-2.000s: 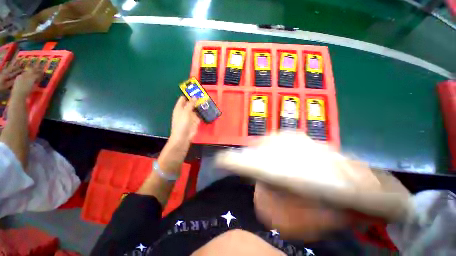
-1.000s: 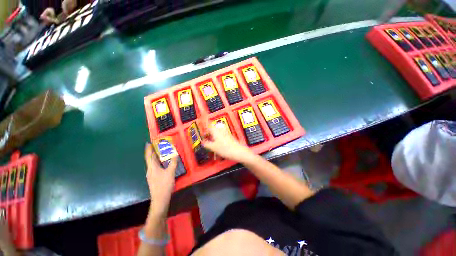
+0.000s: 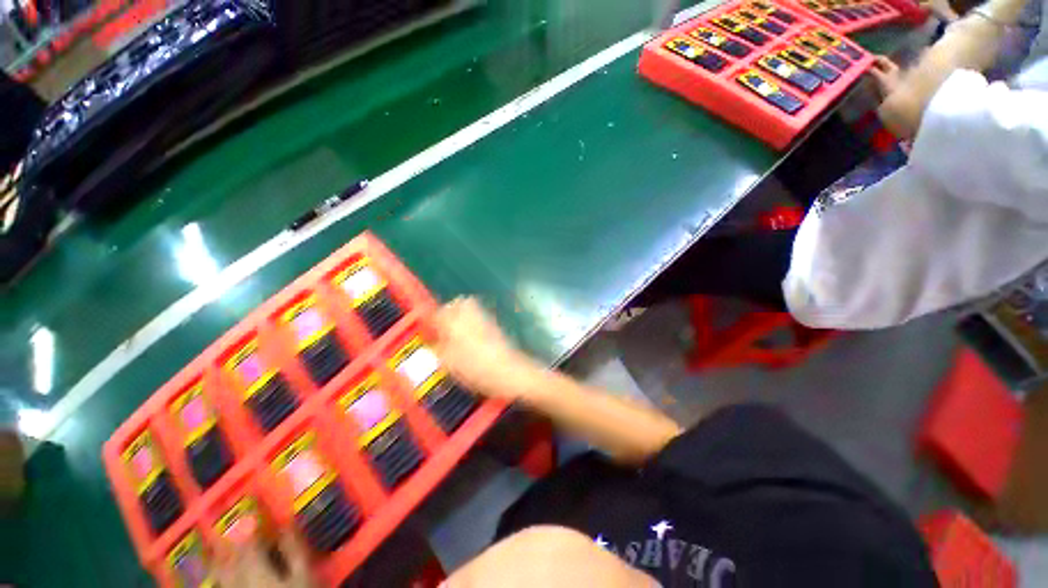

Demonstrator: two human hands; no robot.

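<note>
The red-orange phone tray (image 3: 405, 287) lies tilted in view on the green bench at lower left. Phones with yellow surrounds, black keypads and lit pink or whitish screens, such as this phone (image 3: 272, 383), lie in its two rows of pockets. My right hand (image 3: 477, 345) is blurred at the tray's right end, beside the near-row end phone; its fingertips are unclear. My left hand (image 3: 270, 563) is blurred and cut off by the bottom edge, over the near-left pockets, partly hiding the phones there. Whether it grips one cannot be told.
Another phone-filled tray (image 3: 718, 98) lies farther right, near a person in a white sleeve (image 3: 919, 218). A dark marker-like stick (image 3: 329, 204) lies by the white line (image 3: 483, 124). A red stool (image 3: 753, 339) stands below the bench. A dark, shiny-topped object (image 3: 149, 92) is at upper left.
The view has swung right, so the tray appears lower left. The tilted phones at my left hand and in the neighbouring pocket no longer show raised. My right hand has moved to the tray's right end.
</note>
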